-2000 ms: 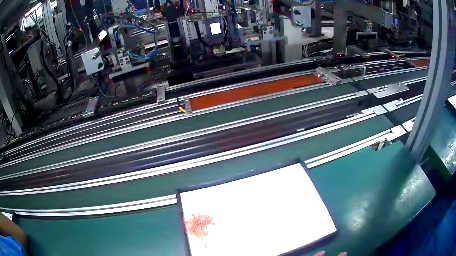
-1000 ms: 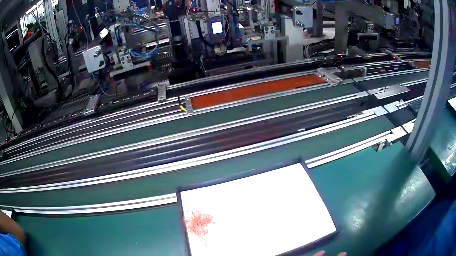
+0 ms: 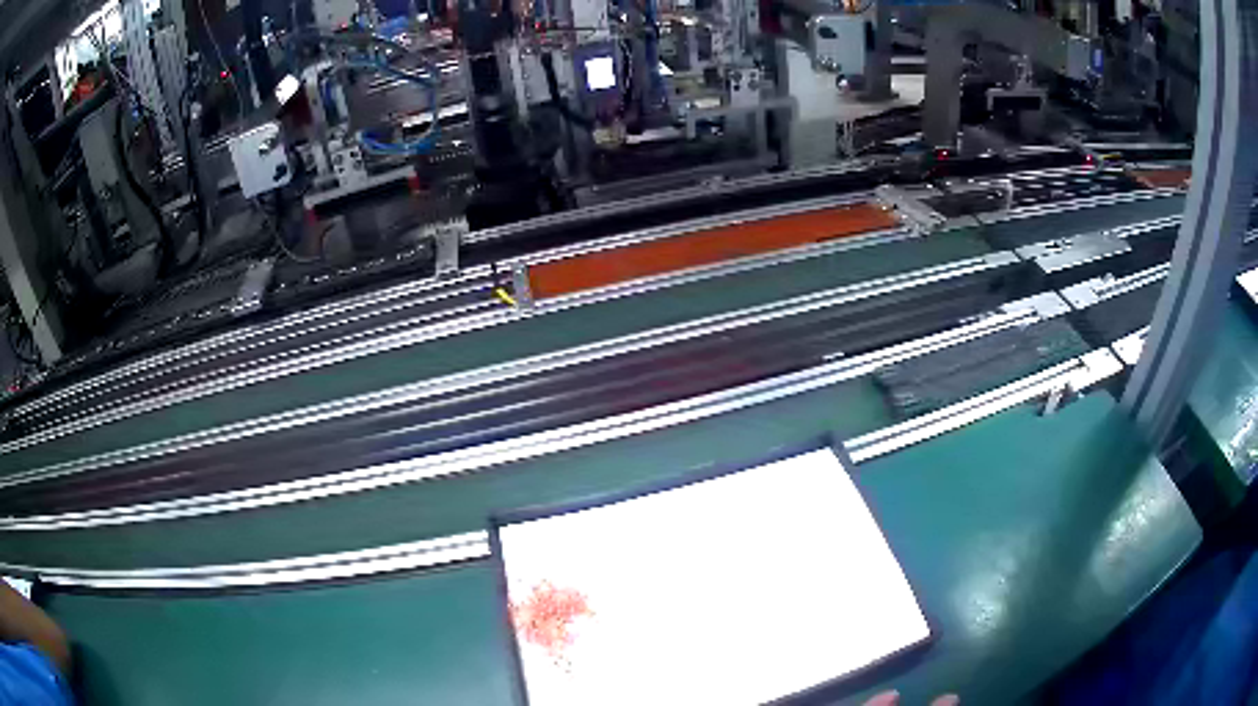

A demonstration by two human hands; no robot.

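Observation:
A bright white tray (image 3: 717,586) with a thin dark rim lies on the green worktop. A loose heap of small orange-red components (image 3: 552,617) lies on its left part. Only a few fingertips show at the bottom edge below the tray's right corner; they look like my right hand (image 3: 908,701). The rest of that hand is cut off, so its grip is hidden. My left hand is not in view.
A dark grey fixture plate (image 3: 980,367) lies on the conveyor at right. Aluminium rails and an orange-red strip (image 3: 711,250) run behind the tray. An upright post (image 3: 1189,235) stands at right. A person's bare arm (image 3: 31,623) shows at far left, blue cloth (image 3: 1173,628) at right.
A dark fixture plate has appeared on the green conveyor belt at right. The fingertips, the tray and the heap look unmoved.

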